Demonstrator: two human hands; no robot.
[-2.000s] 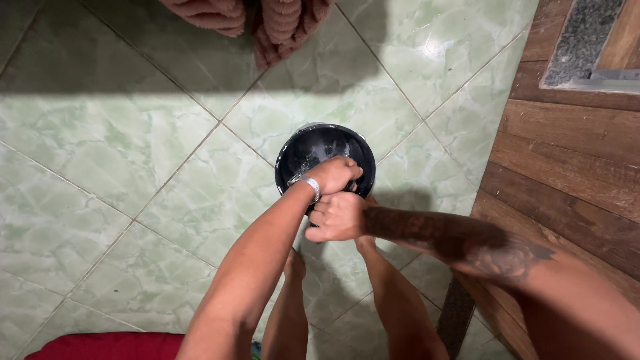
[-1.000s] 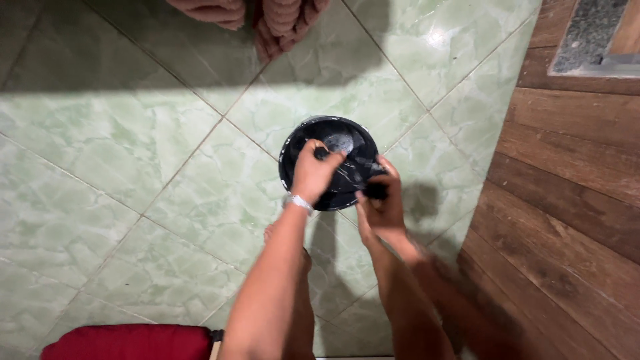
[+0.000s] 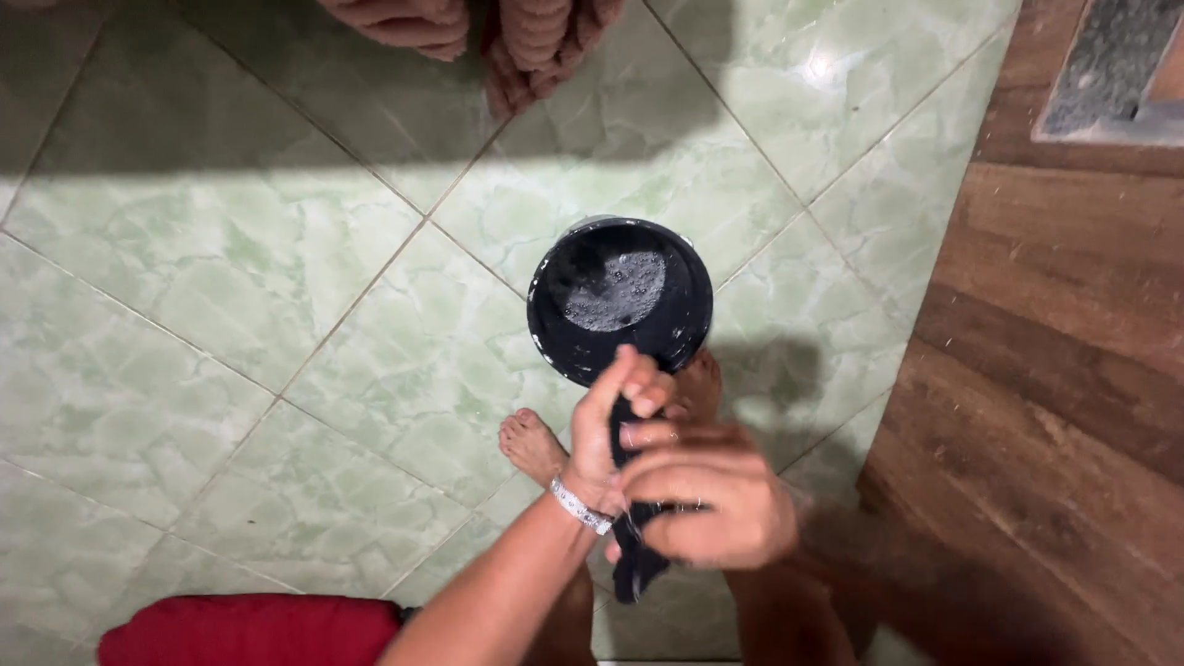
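Observation:
A dark wet cloth [image 3: 638,550] hangs in a twisted strip between my hands, just on the near side of the bucket. My left hand [image 3: 606,435], with a silvery band at its wrist, is closed around the cloth's upper part. Over the cloth's middle lies my right hand [image 3: 708,490], blurred, its fingers bent around or against the fabric; how firmly it holds is not clear. The black round bucket [image 3: 680,338] stands on the floor with foamy, sudsy water [image 3: 620,291] inside and white flecks along its rim.
Green marbled tiles [image 3: 231,277] make up the floor. My bare feet [image 3: 534,444] are close to the bucket. Pinkish-brown fabric [image 3: 546,37] hangs at the top, a red cushion-like thing [image 3: 250,629] lies at lower left, and a wooden plank surface [image 3: 1045,370] runs along the right.
Both hands have moved from over the bucket toward my body. The dark cloth now hangs outside the rim, and the foam in the bucket is uncovered.

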